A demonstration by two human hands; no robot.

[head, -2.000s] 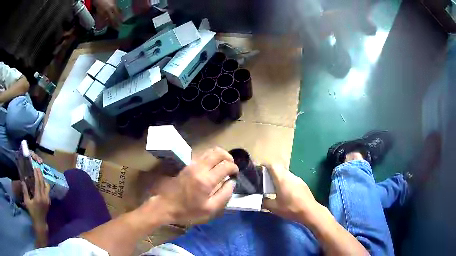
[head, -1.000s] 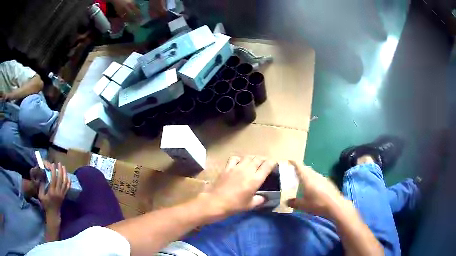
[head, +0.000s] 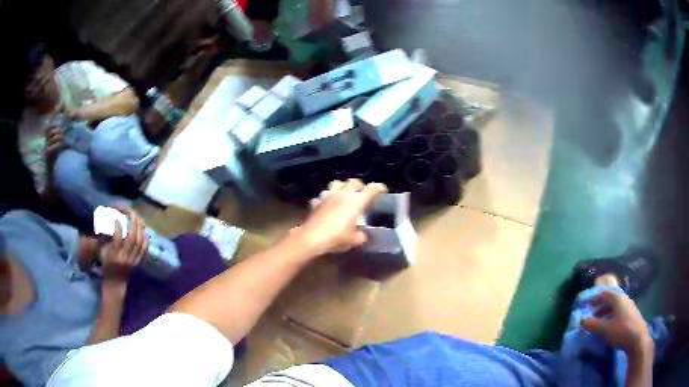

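An open-topped carton stands on the brown cardboard in front of me, with a flap raised and a dark interior. My left hand is at its left side, fingers at the rear edge and thumb at the front, and appears to grip it. The hand hides that side. My right hand is at the far right over my jeans, empty, fingers loosely spread. Dark tubes stand upright in a cluster behind the carton. Long pale cartons lie on and beside them.
The corrugated cardboard lies under everything, with a white sheet at left. Closed cartons stand at back left. A person at near left holds a carton; another sits at far left. A shoe rests on the green floor.
My right hand has left the carton and moved far right. My left hand has moved forward to the carton's side, and the carton now stands farther from me. The view has shifted left.
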